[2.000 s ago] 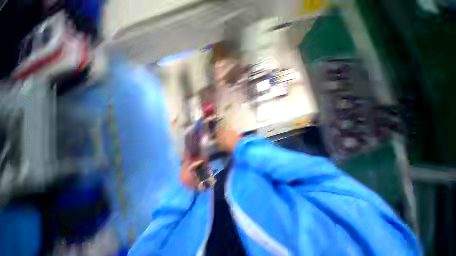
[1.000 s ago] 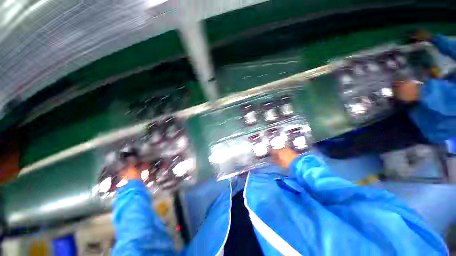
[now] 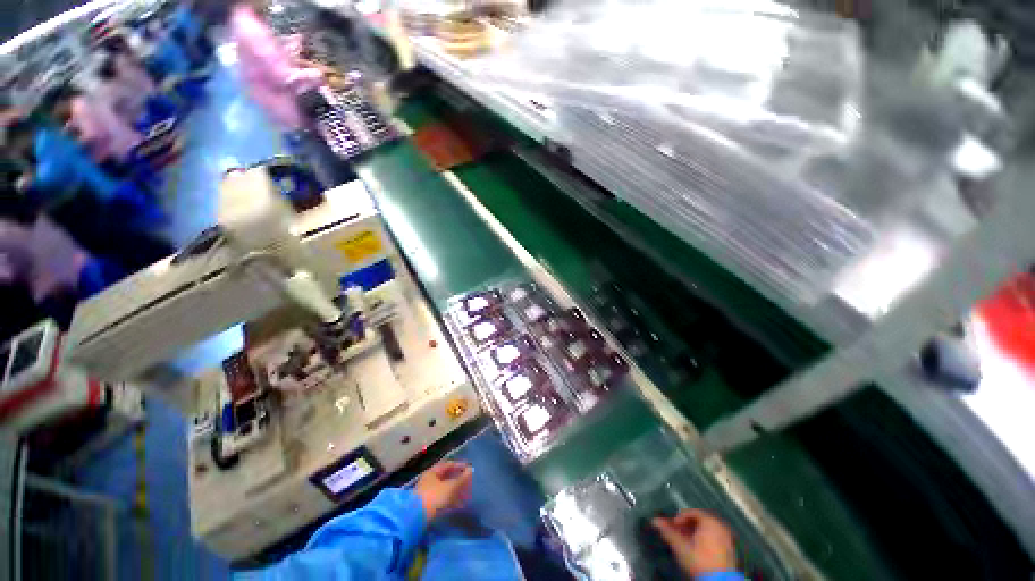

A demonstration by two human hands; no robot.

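A clear blister tray (image 3: 499, 384) with two rows of dark phones with white patches lies on the green line. A second clear tray (image 3: 590, 524) lies nearer me, partly cut off by the bottom edge. My right hand (image 3: 697, 542) is at this tray's right side, fingers bent; blur hides whether it holds something. My left hand (image 3: 445, 488) hovers between the machine's front corner and the line, fingers loosely curled, nothing visible in it. The cream screwdriving machine (image 3: 272, 499) stands left; its left fixture (image 3: 241, 418) bears a dark phone-like piece.
The machine's lit display (image 3: 345, 472) and small buttons face me. A white shelf (image 3: 704, 170) runs above the line, with a pale post (image 3: 840, 361) at right. Another tray (image 3: 352, 123) lies far up the line. A person in pink (image 3: 263, 62) and others in blue are beyond.
The view has swung from the line to take in the machine at left. My left hand has left the phone tray it was over and is now beside the machine.
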